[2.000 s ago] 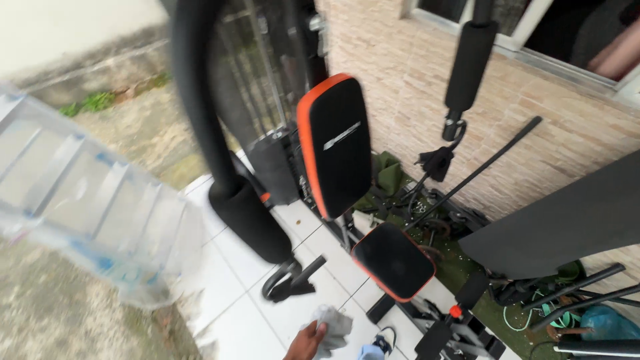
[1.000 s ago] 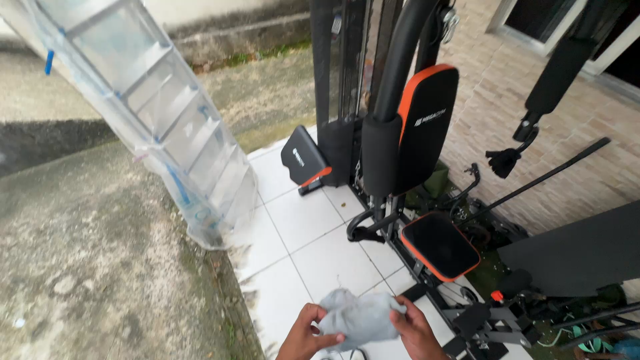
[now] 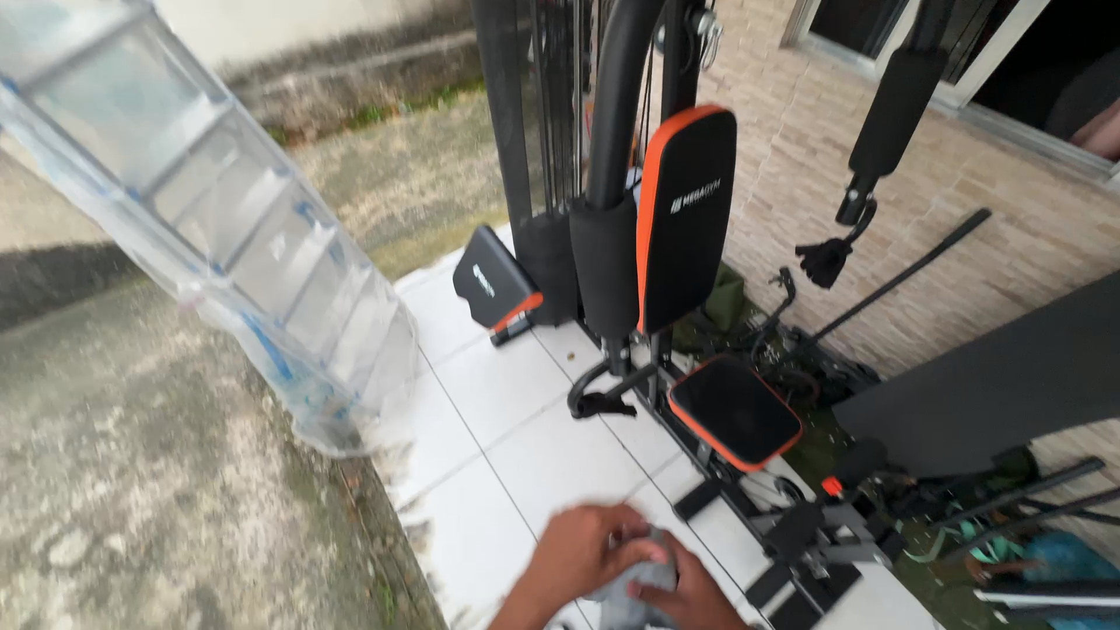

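A crumpled grey cloth point(image 3: 634, 595) is bunched between my two hands at the bottom centre. My left hand point(image 3: 582, 556) grips its upper left part, and my right hand point(image 3: 687, 591) closes on it from the right. The hands nearly meet, so part of the cloth is hidden. Beyond them stands a multi-station home gym with a black and orange backrest point(image 3: 687, 214) and a matching square seat point(image 3: 735, 411). A foam-covered press arm point(image 3: 604, 262) hangs beside the backrest, left of it. A separate black and orange pad point(image 3: 497, 278) rests farther left.
A ladder wrapped in clear plastic point(image 3: 236, 210) leans at the left over rough concrete. White floor tiles point(image 3: 560, 455) lie under the machine. At the right are a dark grey panel point(image 3: 989, 376), metal bars and a stone-clad wall point(image 3: 770, 149). Part of a person's arm point(image 3: 1098, 131) shows at the window.
Two seconds ago only one hand showed, with the cloth. One second ago both hands held it spread wider; now they are close together and it is bunched.
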